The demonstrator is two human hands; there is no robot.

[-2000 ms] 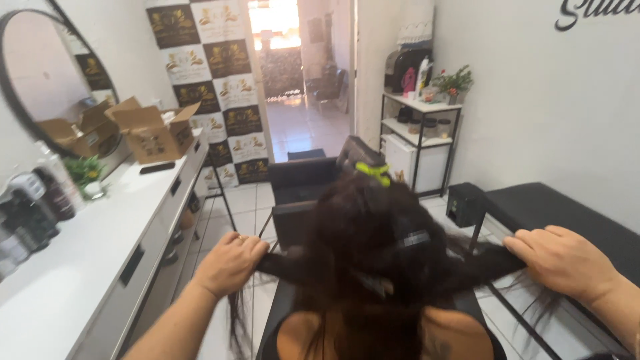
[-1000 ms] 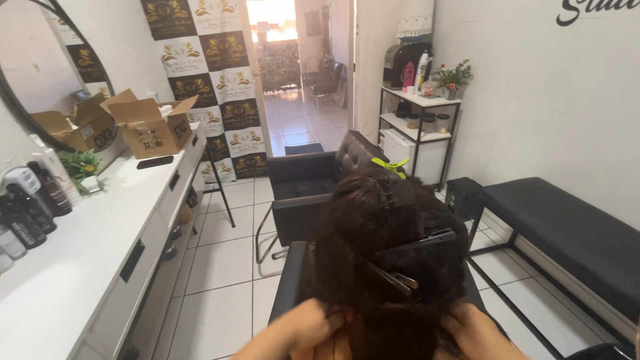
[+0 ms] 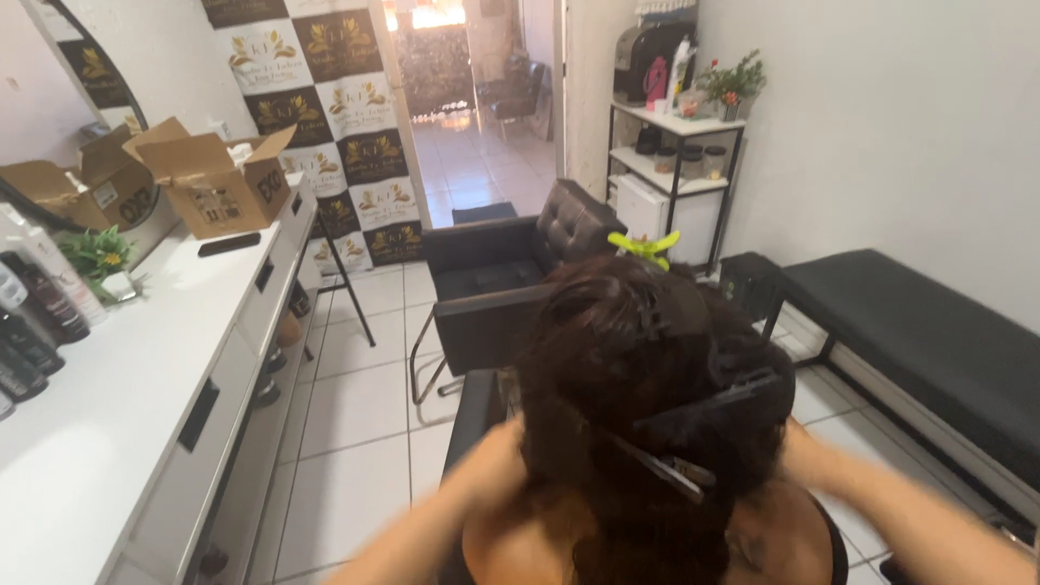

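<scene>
A seated person with dark brown hair [image 3: 617,325] faces away from me. A lime-green claw clip [image 3: 646,246] sits at the top of the head, a dark hair clip [image 3: 707,402] lies across the back right, and a metallic hair clip [image 3: 662,470] holds hair lower down. My left hand [image 3: 505,457] is against the left side of the head, blurred, its fingers hidden by the hair. On the right side my right hand [image 3: 800,457] reaches in beside the neck, its fingers also hidden. Whether either hand grips a strand cannot be seen.
At left, a white counter [image 3: 154,325] carries bottles [image 3: 41,301], a small potted plant [image 3: 101,256], an opened cardboard box [image 3: 219,183] and a black flat object [image 3: 229,244]. A black armchair [image 3: 487,268] stands ahead. A black bench [image 3: 918,325] and shelf unit [image 3: 678,118] are at right.
Two seconds ago both hands held strands stretched out sideways. They came in low at the nape, then moved up to the sides of the head.
</scene>
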